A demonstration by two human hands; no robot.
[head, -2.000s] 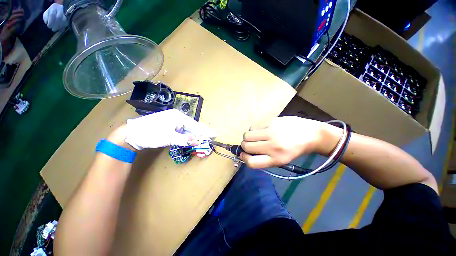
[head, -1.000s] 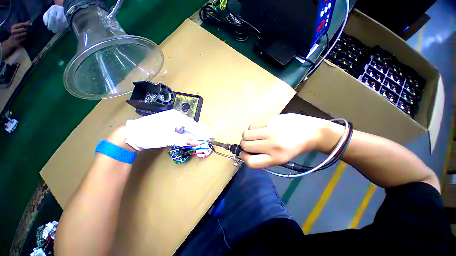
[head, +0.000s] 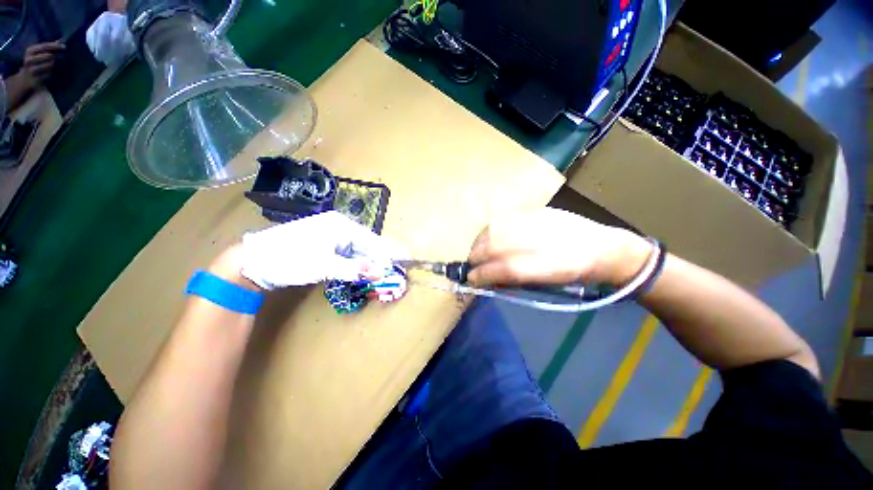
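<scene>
My left hand (head: 311,251), in a white glove with a blue band at the wrist, holds a small circuit board assembly (head: 346,295) above the tan work board (head: 431,163). Blue, red and white wires show by its fingertips. My bare right hand (head: 550,254) is closed around the black soldering iron (head: 457,272). The iron's metal shaft points left to the wires at my gloved fingers; whether its tip touches is too small to tell. A pale feed tube (head: 536,304) runs below my right hand and loops at the wrist.
Behind my left hand stand a black iron stand (head: 287,189) and yellowish cleaning tray (head: 360,203). A clear fume hood (head: 220,129) is at upper left, a black box (head: 536,53) at the top, a divided carton (head: 699,206) at right. Assemblies (head: 88,450) lie lower left. Another person's hands show top left.
My right hand has turned and tilted the iron, with the feed tube now swung below it. My left hand stays nearly still. A loose assembly at the left edge has moved down and outward.
</scene>
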